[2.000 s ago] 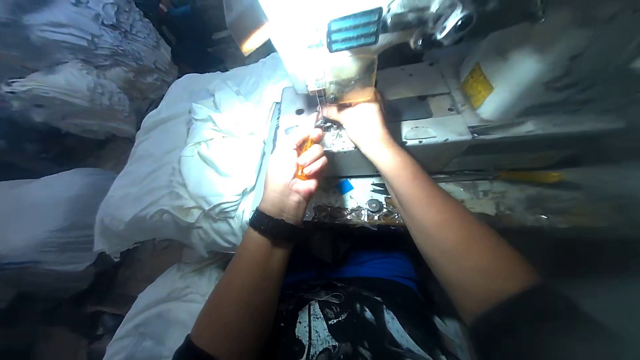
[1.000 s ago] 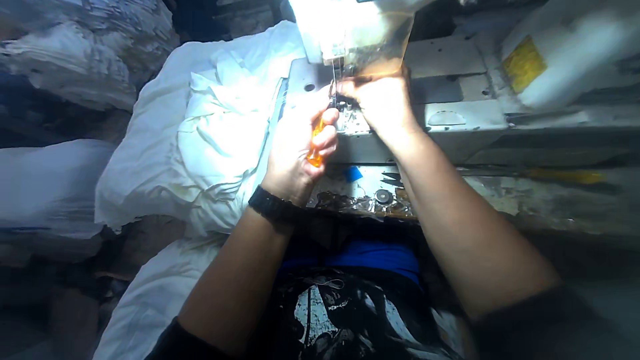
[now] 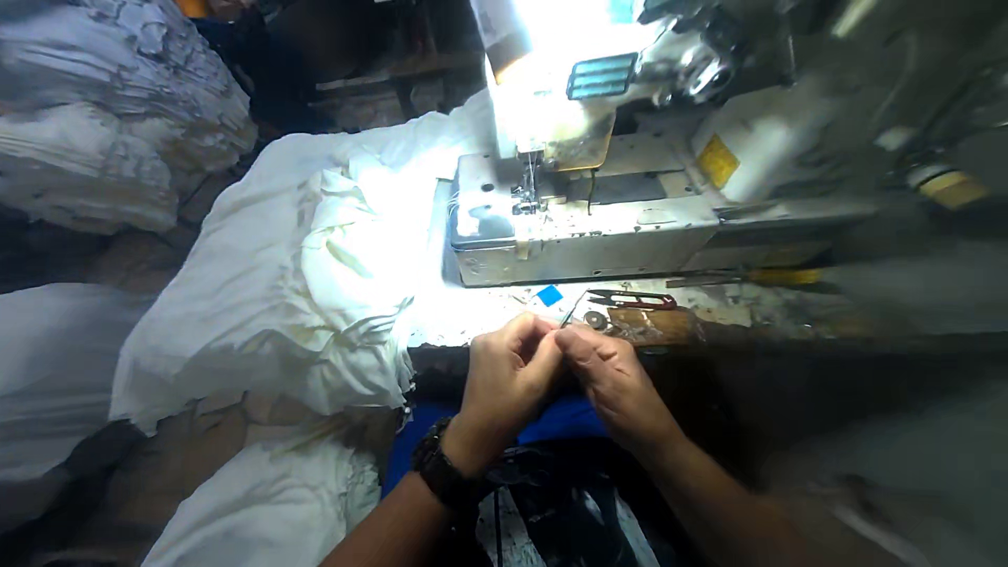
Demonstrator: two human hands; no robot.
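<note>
My left hand (image 3: pixel 508 378) and my right hand (image 3: pixel 618 378) meet at the fingertips just in front of the table edge. Between their fingers is a thin, dark, slender piece (image 3: pixel 568 313), too small to name surely; which hand grips it more I cannot tell. Behind them stands a sewing machine, its bed (image 3: pixel 583 244) lit by a bright lamp. The needle and presser foot area (image 3: pixel 529 193) is uncovered by hands. Thread snips (image 3: pixel 634 299) with dark red handles lie on the table beyond my right hand, near a small round metal part (image 3: pixel 596 320).
White fabric (image 3: pixel 268 260) is heaped left of the machine, with more piles (image 3: pixel 94 157) farther left. A blue square (image 3: pixel 550 295) lies on the table. A screwdriver with a yellow handle (image 3: pixel 786 276) lies to the right along the machine bed.
Both hands have come back from the needle area toward my body and now meet at the table edge. The orange-handled tool seen in my left hand earlier is no longer visible.
</note>
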